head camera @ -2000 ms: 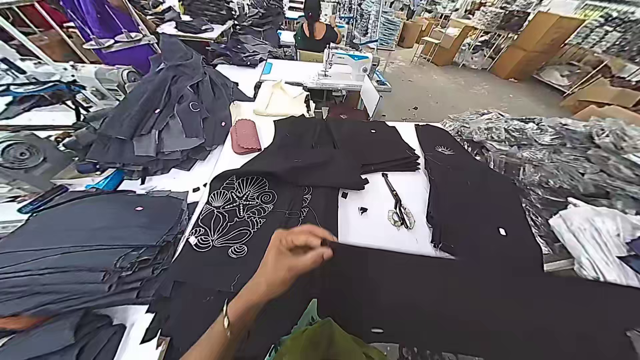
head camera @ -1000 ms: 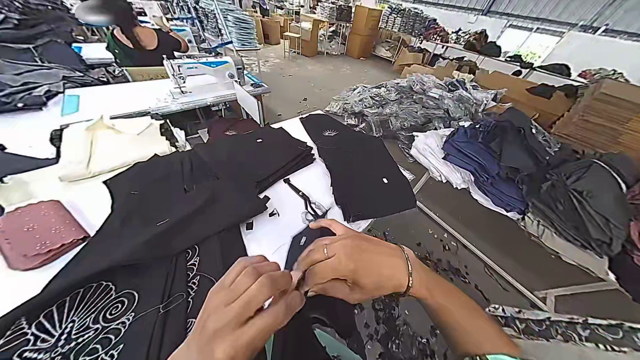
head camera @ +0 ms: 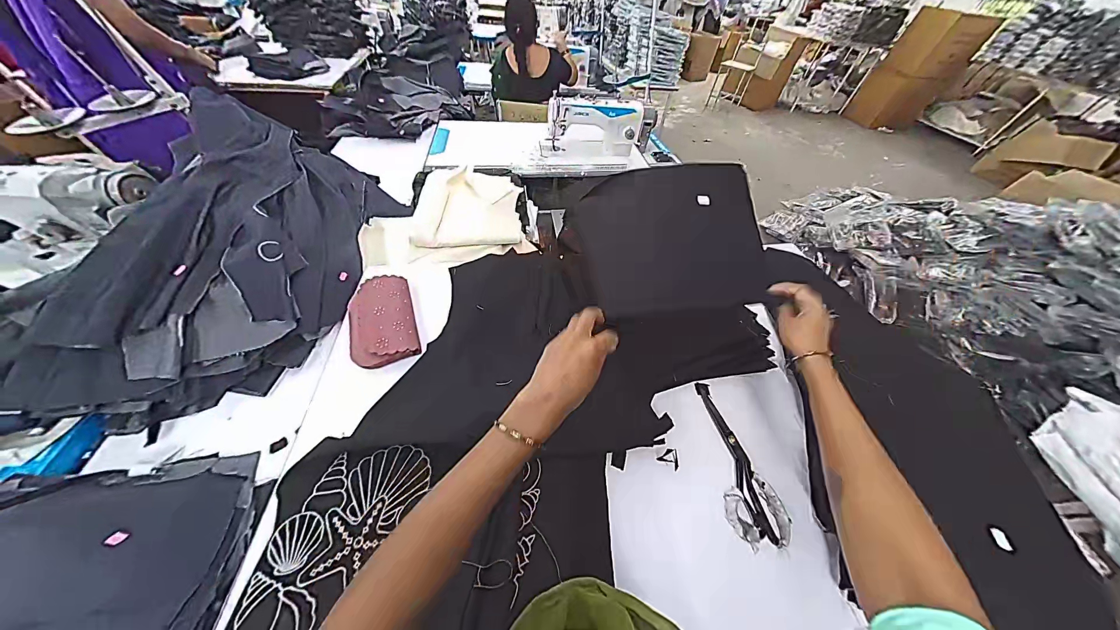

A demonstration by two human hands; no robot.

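Observation:
My left hand (head camera: 573, 359) and my right hand (head camera: 801, 319) pinch the near edge of a black fabric panel (head camera: 669, 245), one at each corner. The panel, with a small white sticker, is spread over a stack of black cut pieces (head camera: 709, 350). Scissors (head camera: 739, 468) with wrapped handles lie on the white tabletop (head camera: 700, 560) between my forearms. Under my left forearm lies black cloth with white shell and starfish embroidery (head camera: 359, 525). Another long black panel (head camera: 927, 455) lies beneath and right of my right arm.
A maroon scalloped case (head camera: 385, 322) and folded cream cloth (head camera: 468, 210) lie left of the stack. Dark grey cut pieces (head camera: 254, 262) are heaped at the left. A sewing machine (head camera: 599, 127) stands ahead, a seated person (head camera: 529, 66) beyond it. Plastic-wrapped bundles (head camera: 989, 280) pile up at the right.
Both hands have moved from close together near me to apart over the black stack, with a panel now spread there. The view has swung left since one second ago.

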